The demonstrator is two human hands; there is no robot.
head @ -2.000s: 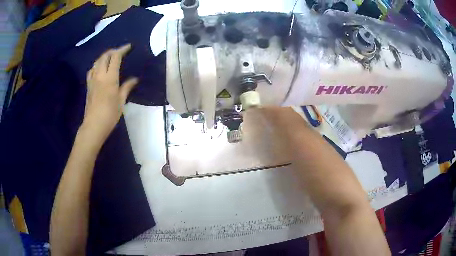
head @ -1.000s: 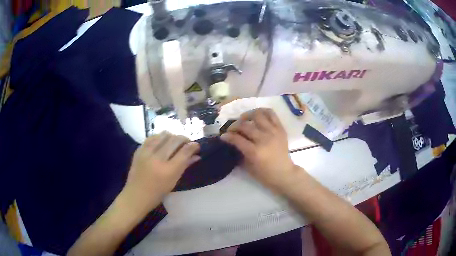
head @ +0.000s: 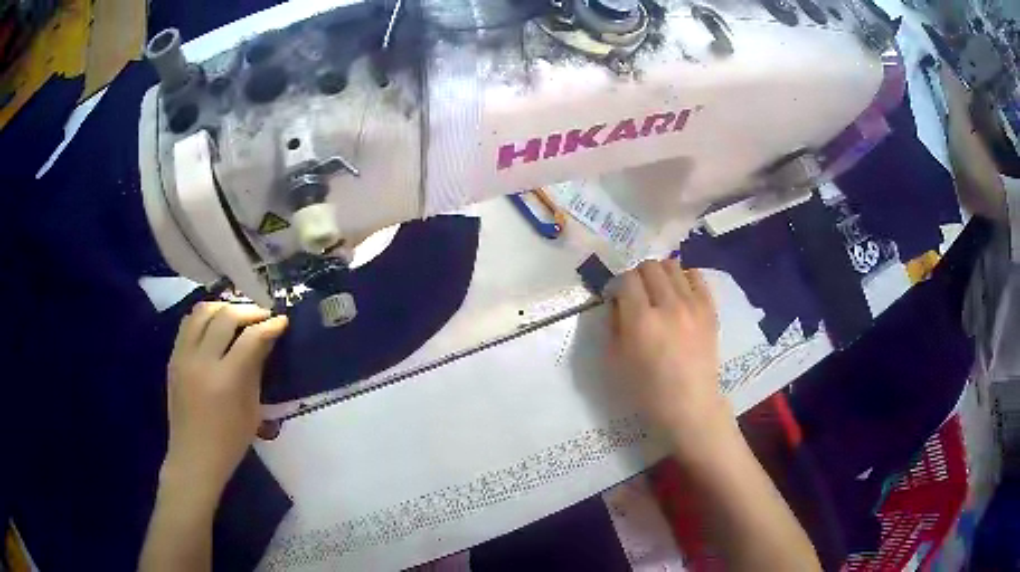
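Note:
The navy half-moon patch (head: 408,296) lies flat on the machine bed, running under the presser foot area (head: 293,293), its curved edge towards me. My left hand (head: 216,385) is at the patch's left end, thumb and fingertips closed on its edge beside the needle area. My right hand (head: 668,346) is on the bed's right part, fingertips over the right end of a small dark label (head: 595,273); whether they grip it is hidden. The ridged knob (head: 337,308) sits above the patch. The foot and needle are partly hidden by the machine head (head: 369,123).
Blue-and-orange snips (head: 539,212) and a white barcoded tag (head: 604,215) lie behind the label. A large navy fabric mass (head: 90,335) covers the left. A dark strip (head: 830,268) hangs at right. A red basket (head: 926,492) is at lower right. Another person's arm (head: 973,145) shows at upper right.
The view has shifted right. My right hand has left the patch and moved right to the label. The patch now lies under the machine head, my left hand still at its left end.

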